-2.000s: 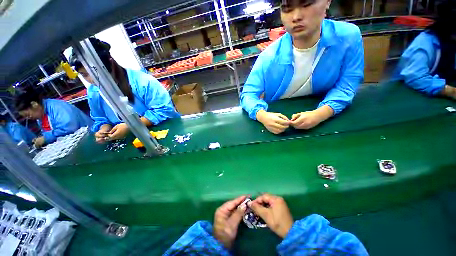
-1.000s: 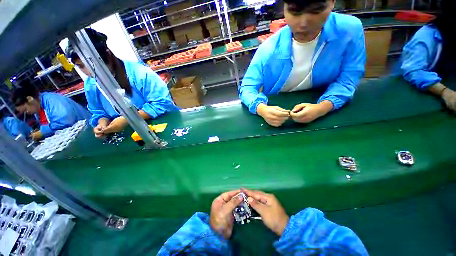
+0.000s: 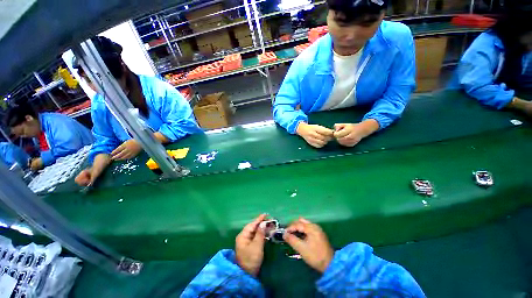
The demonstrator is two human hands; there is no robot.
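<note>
A small open unit [image 3: 270, 226] with a pale rounded rim is held at the near edge of the green belt, in front of me. My left hand [image 3: 251, 243] grips its left side between thumb and fingers. A dark, round-looking inner piece [image 3: 279, 235] shows at its lower right, between both hands. My right hand [image 3: 310, 242] pinches at that piece with bent fingers. Whether the two pieces are joined cannot be told. A thin pale strand [image 3: 293, 255] shows just below my right fingers.
Two units [image 3: 423, 187] lie on the green belt [image 3: 221, 204] at the right. A metal post [image 3: 125, 116] and blister tray [image 3: 29, 270] are at the left. Across the belt, people in blue smocks work near a yellow-orange holder [image 3: 169, 158] and small white parts [image 3: 206, 157].
The held unit now shows a pale rim and a dark piece apart from each other. My right hand has turned at it. The belt units have shifted right. A worker opposite at left has reached forward.
</note>
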